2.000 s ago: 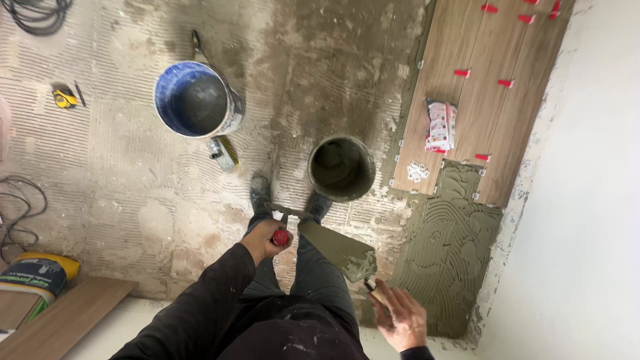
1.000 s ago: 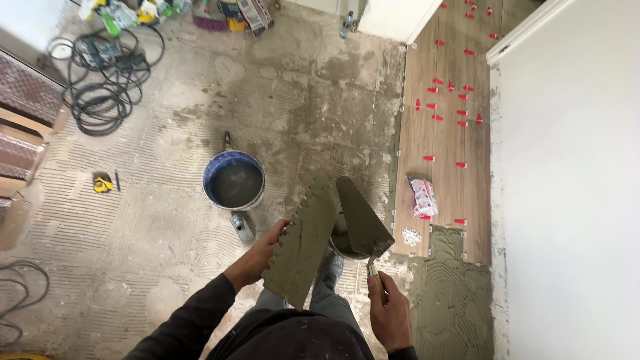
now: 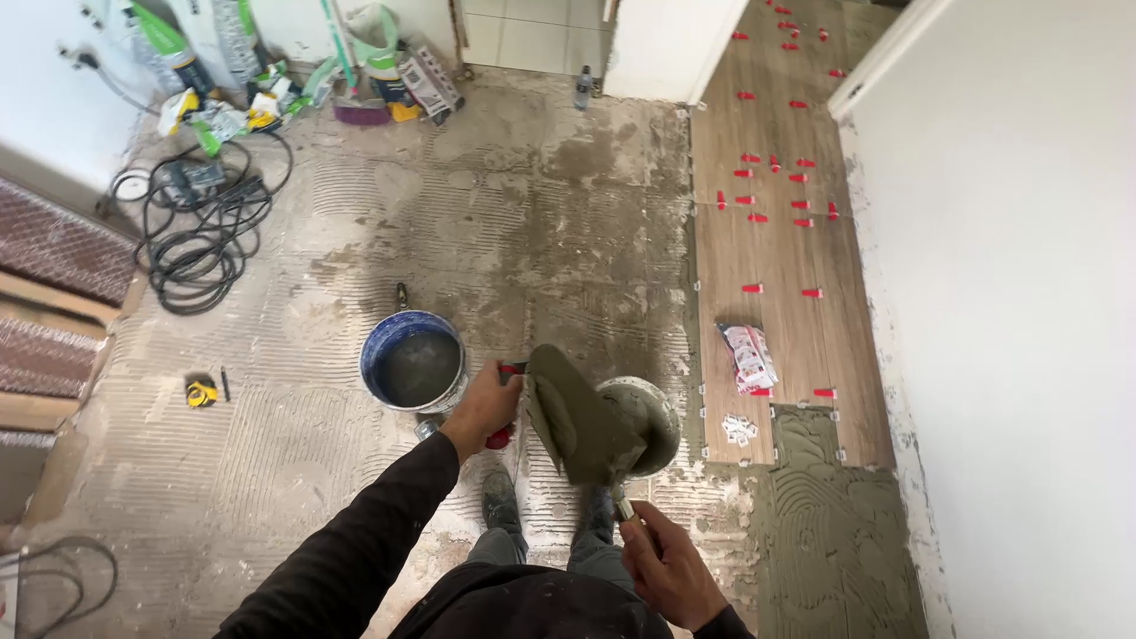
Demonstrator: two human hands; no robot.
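My left hand (image 3: pixel 486 406) grips the red handle of a notched trowel (image 3: pixel 540 426), whose blade is largely hidden behind the other tool. In my right hand (image 3: pixel 667 561) is the handle of a pointed masonry trowel (image 3: pixel 577 417), its blade coated with grey-green mortar and lying against or just over the notched one. Partly behind that blade stands a bucket of mortar (image 3: pixel 664 426). Left of my left hand is a blue-lined bucket (image 3: pixel 366 364) of cloudy water. Combed mortar (image 3: pixel 839 541) covers the floor at right, beside wood-look tiles (image 3: pixel 728 257).
Red leveling wedges (image 3: pixel 753 288), a plastic bag (image 3: pixel 750 357) and white clips (image 3: pixel 740 429) lie on the tiles. A tape measure (image 3: pixel 201 390) and coiled black cable (image 3: pixel 191 266) are at left. Bags and a broom (image 3: pixel 362 113) line the far wall. A white wall (image 3: pixel 1021 311) borders the right.
The notched trowel, broad side showing a second ago, has turned and is now mostly behind the masonry trowel. Two seconds ago both trowels were lower, near my feet. The view has tilted up.
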